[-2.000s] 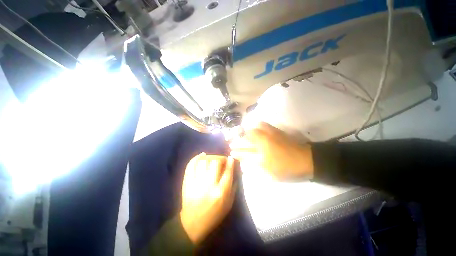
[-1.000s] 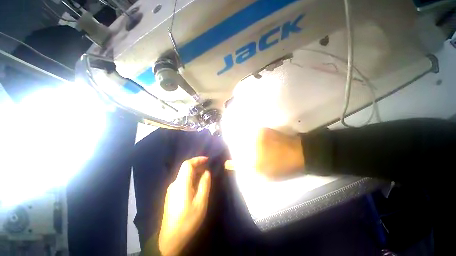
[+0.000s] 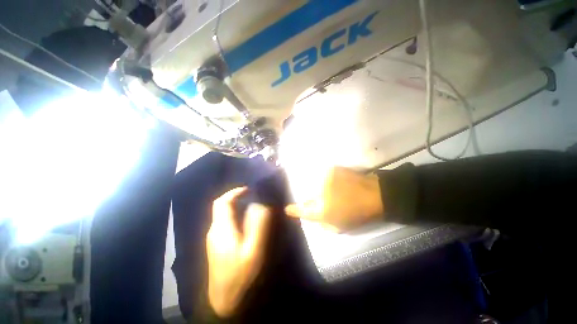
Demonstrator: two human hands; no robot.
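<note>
A dark navy fabric panel lies on the white table under the needle area and hangs over the front edge. The presser foot area of the sewing machine is a shiny metal cluster, partly lost in glare. My left hand lies on the fabric left of the seam edge, slightly blurred, its thumb and forefinger holding a bit of the cloth. My right hand is at the fabric's right edge below the needle, fingertips touching the cloth; glare washes out part of it.
A strong white lamp glare covers the left side. Another dark fabric length lies left of the panel. A small cream unit with a round wheel is at lower left. A pale cord hangs before the machine. The ruler-marked table edge runs below my right hand.
The view has shifted, so the machine sits further left and higher. My left hand has moved back from the needle, then slightly up again. My right hand has moved slightly away from the needle.
</note>
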